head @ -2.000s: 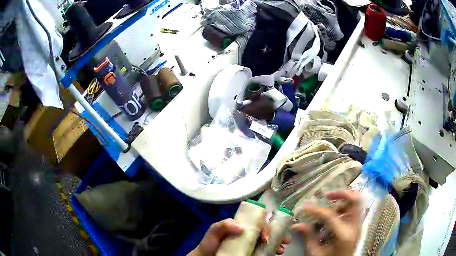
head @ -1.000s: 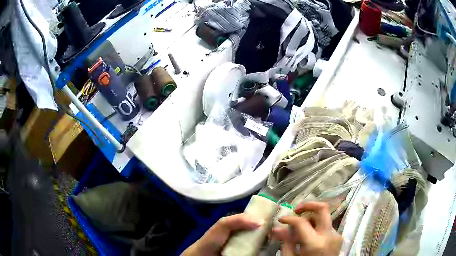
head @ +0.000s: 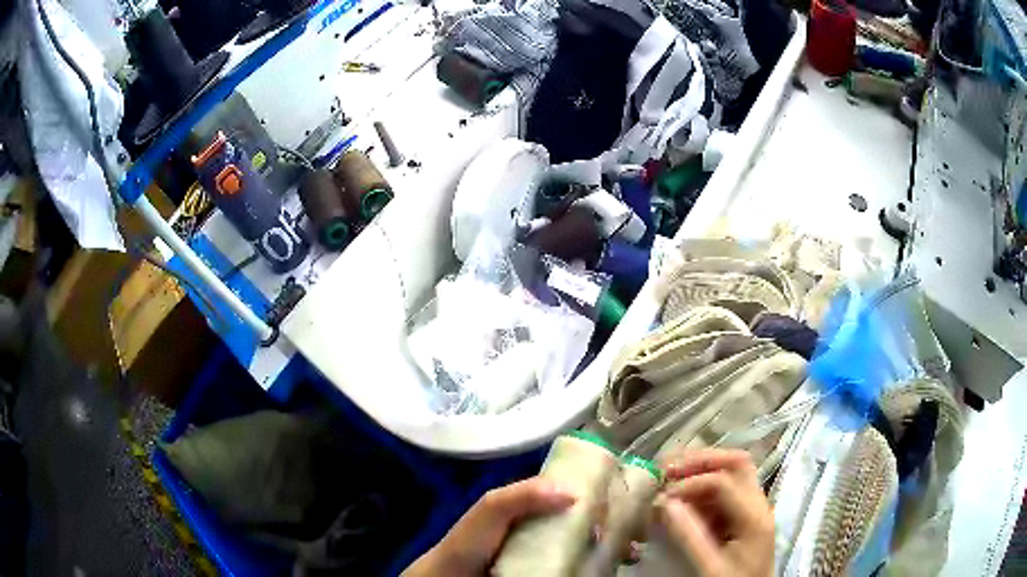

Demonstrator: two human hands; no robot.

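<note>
Two cream thread cones with green ends are side by side at the bottom centre. My left hand (head: 496, 521) is closed around the left cone (head: 560, 507). My right hand (head: 721, 507) is slightly blurred, with bent fingers at the upper end of the right cone (head: 633, 503); whether it grips the cone I cannot tell. Just beyond lies a bundle of beige cut pieces (head: 710, 378), fanned out, with a bright blue tie strip (head: 850, 344) around it.
A white tub (head: 451, 434) holds a plastic bag (head: 496, 338), mixed spools and grey and black scraps. Brown cones (head: 363, 186) and a bottle (head: 250, 201) stand to the left. A red cone (head: 831, 40) is at the upper right. A blue crate (head: 214, 530) is low left.
My right hand has moved from beside the cones, over the bundle, to the right cone's upper end. The cones stand slightly more upright than a second ago. The view has shifted slightly.
</note>
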